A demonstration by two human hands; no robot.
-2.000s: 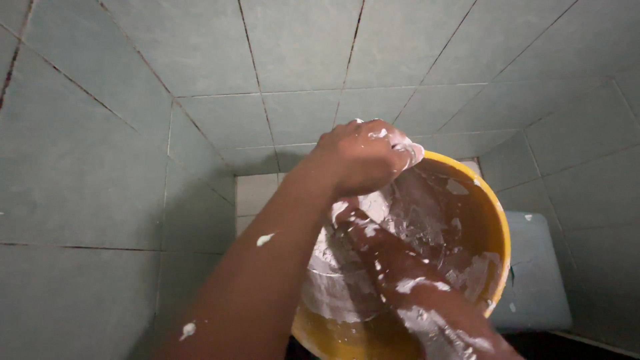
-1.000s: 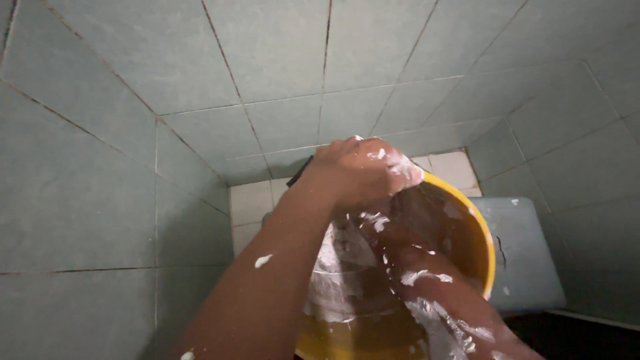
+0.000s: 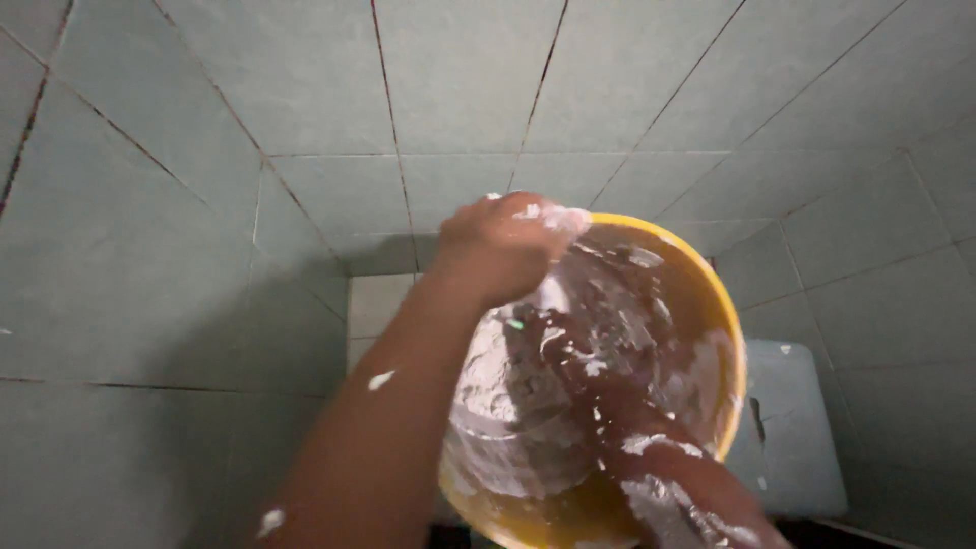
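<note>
A yellow plastic tub (image 3: 728,305) stands tilted in the middle, its inner wall smeared with a white paste. More of the pale, wet paste (image 3: 499,374) lies inside it. My left hand (image 3: 507,244) is closed over the tub's far rim, with white paste on its fingers. My right forearm, streaked with paste, reaches down into the tub. The right hand (image 3: 553,320) is inside, blurred and partly coated, so its fingers cannot be made out. A small green speck (image 3: 515,324) shows near it in the paste.
A pale blue-grey plastic stool or lid (image 3: 801,427) with a dark crack or mark is right of the tub. Grey-green tiled walls (image 3: 473,76) close in at the back and both sides. White floor tiles (image 3: 379,305) show behind my left arm.
My right hand has shifted within the tub, and more of the paste and inner wall shows between my arms than one second ago. My left hand stays at the rim.
</note>
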